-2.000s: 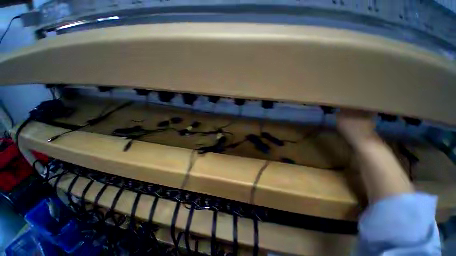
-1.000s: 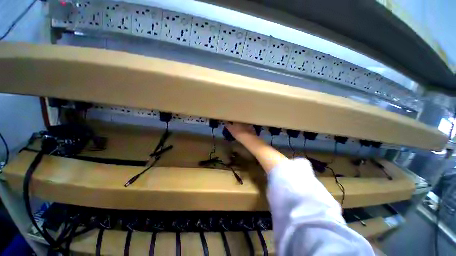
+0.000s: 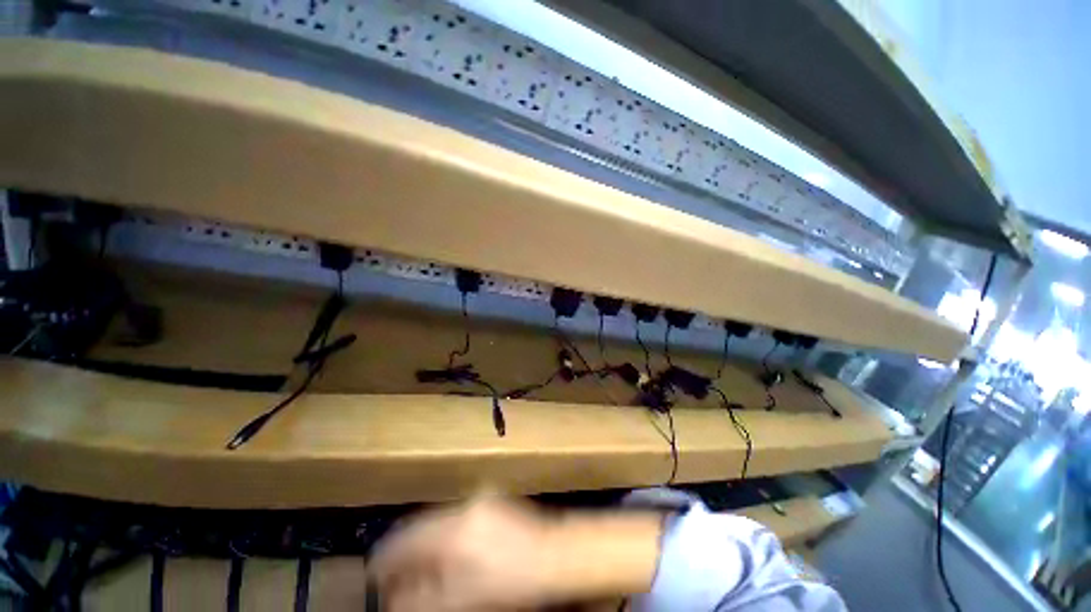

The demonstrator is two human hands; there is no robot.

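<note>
My right hand [image 3: 479, 556] is low in the picture, in front of the lower padded shelf edge [image 3: 395, 448]. It is blurred, and I cannot tell whether it holds anything. Black power adapters [image 3: 566, 301] sit in a row in the socket strip [image 3: 245, 239] under the upper padded edge [image 3: 479, 215]. Their thin black leads [image 3: 500, 412] hang down and lie on the shelf, some over its front edge. My left hand is out of the picture.
A bare multi-outlet socket panel [image 3: 574, 102] runs above the upper padded edge. A dark bundle of cables [image 3: 66, 299] lies at the shelf's left end. Thick black cables [image 3: 233, 586] drape over the lowest tier. A grey shelf [image 3: 826, 102] overhangs at upper right.
My right hand has left the adapter row and moved down in front of the lower shelf edge. The view has shifted and tilted, showing more of the room at right.
</note>
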